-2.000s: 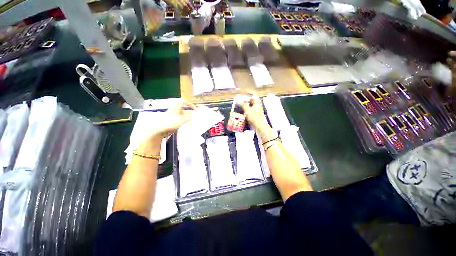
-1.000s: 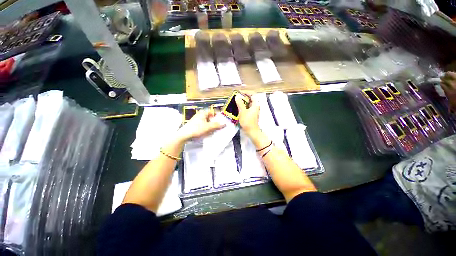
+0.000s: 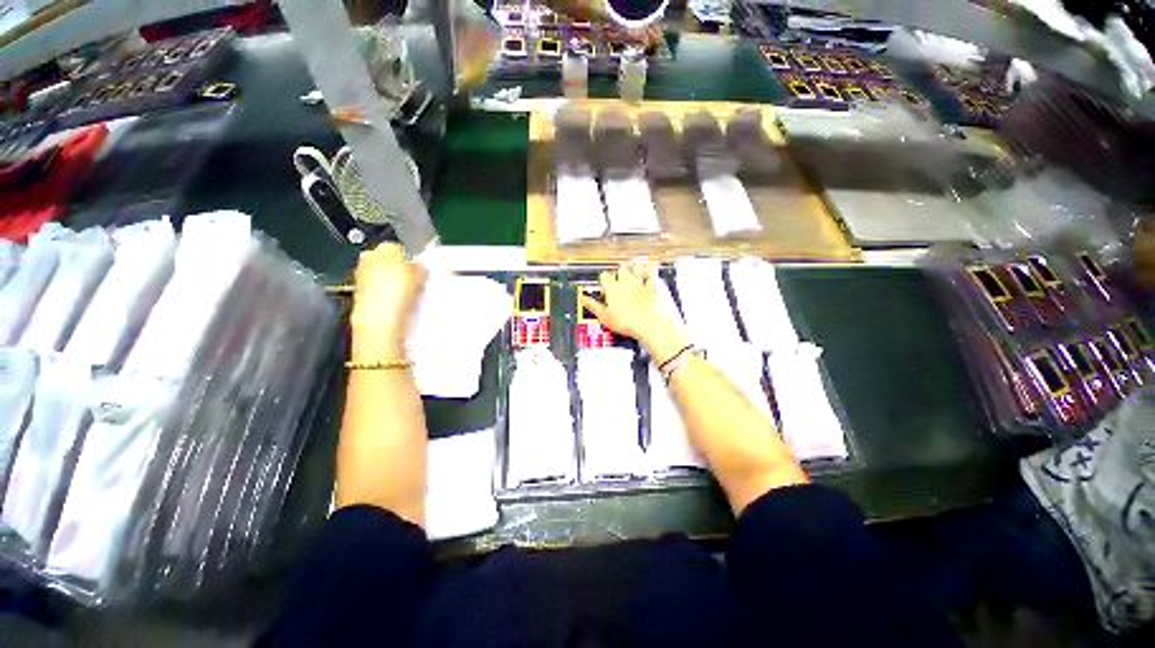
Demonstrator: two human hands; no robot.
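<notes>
The clear blister tray [image 3: 846,466] lies in front of me. Its near row holds white bagged phones [image 3: 541,418]. In its far row, a bare keypad phone [image 3: 532,313] fills the leftmost pocket and another bare phone [image 3: 595,332] lies beside it, partly under my right hand. My right hand [image 3: 633,306] is over the far row, thumb and fingers at that second phone; its grip is unclear. My left hand [image 3: 386,285] is at the far left edge of the pile of empty white sleeves [image 3: 456,336]; its fingertips are not clear.
Stacked trays of bagged phones [image 3: 120,430] stand left. A metal post [image 3: 355,120] and small fan [image 3: 367,184] are beyond my left hand. A cardboard sheet [image 3: 811,234] with a clear tray lies beyond. Trays of bare phones [image 3: 1058,342] and a person's patterned clothing [image 3: 1102,506] are at right.
Both hands held a phone and sleeve together over the tray. They are now apart: my left hand has moved left to the sleeve pile, my right is down at the far row. The view has shifted.
</notes>
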